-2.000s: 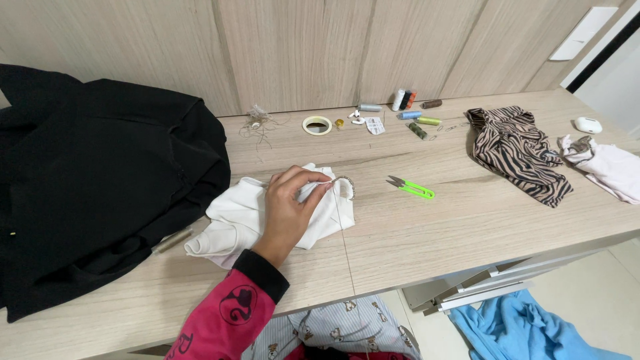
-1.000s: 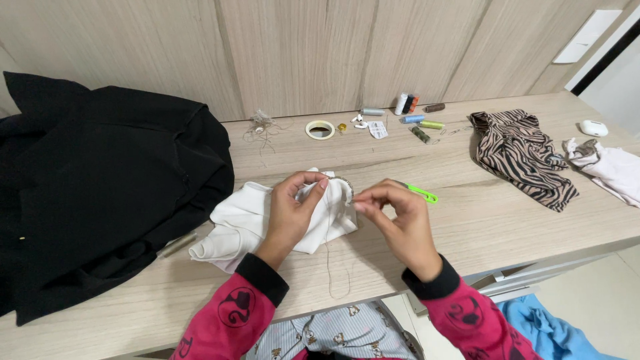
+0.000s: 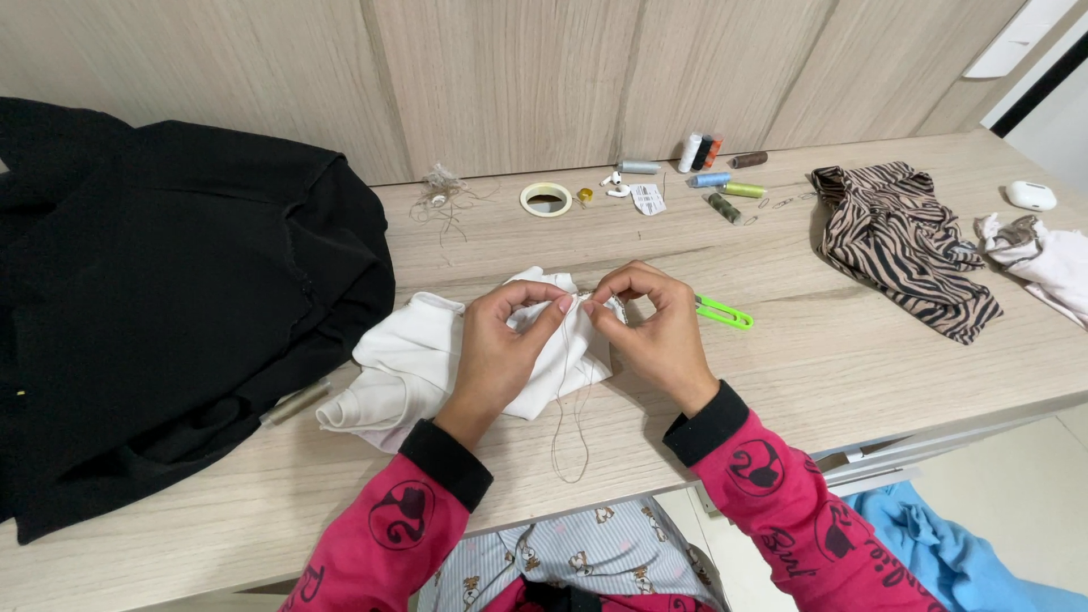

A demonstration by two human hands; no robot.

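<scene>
White fabric [image 3: 408, 344] lies bunched on the wooden desktop, its upper edge pinched between my two hands. My left hand [image 3: 510, 340] grips that edge with thumb and forefinger. Close beside it, my right hand [image 3: 654, 327] has thumb and forefinger pressed together at the same edge; a needle there is too small to make out. A thin thread [image 3: 557, 450] hangs from the fingertips in a loop over the fabric and desktop. Green thread snips [image 3: 727, 313] lie just right of my right hand, their blades hidden behind it.
Black fabric [image 3: 170, 297] covers the left side, a thread spool [image 3: 295, 403] at its edge. Along the back are loose threads [image 3: 442, 191], a tape roll [image 3: 546, 200], earbuds [image 3: 618, 187] and several thread spools [image 3: 710, 179]. Zebra-print fabric [image 3: 909, 246] and an earbud case [image 3: 1030, 195] are at the right.
My right hand, out of view two seconds ago, came in at the right and has since moved left, close to my left hand. My left hand stays at the white fabric.
</scene>
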